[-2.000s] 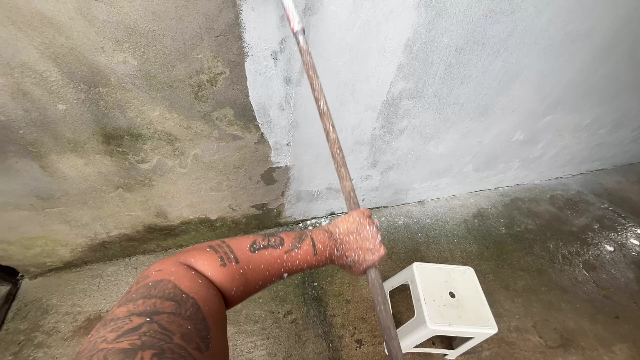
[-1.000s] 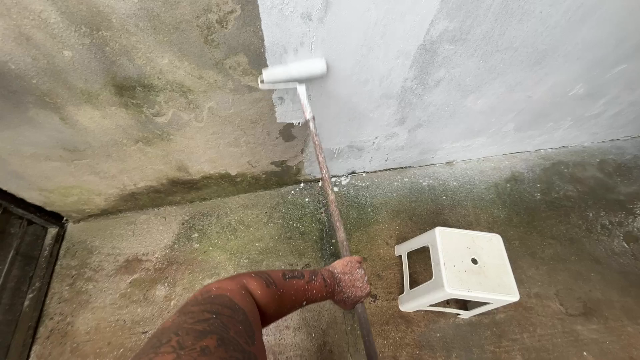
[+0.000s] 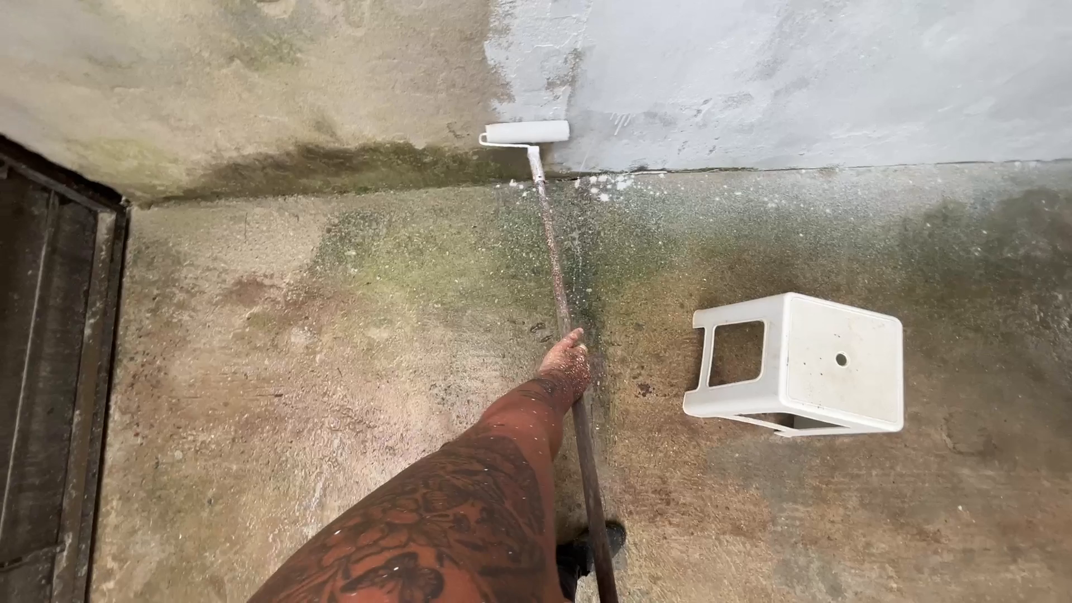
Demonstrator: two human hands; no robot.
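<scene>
My left hand [image 3: 567, 362], speckled with white paint, is closed around the long wooden pole [image 3: 556, 268] of a paint roller. At the pole's far end the white roller head [image 3: 528, 132] lies against the foot of the wall, just above the floor joint. Fresh pale paint [image 3: 540, 59] covers the wall above it, with bare stained wall [image 3: 377, 84] to the left. The pole runs down past my forearm and out at the bottom edge. My right hand is out of the picture.
A white plastic stool [image 3: 844, 360] stands on the stained concrete floor [image 3: 402, 335] to the right. A dark metal door or gate [image 3: 50, 352] is at the left edge. White paint spots [image 3: 605, 186] lie along the wall's foot. A dark shoe [image 3: 615, 536] shows at the bottom.
The roller has come down the wall to near the floor; a second ago it was higher up. My left hand has kept hold of the pole. The view has shifted toward the floor and left.
</scene>
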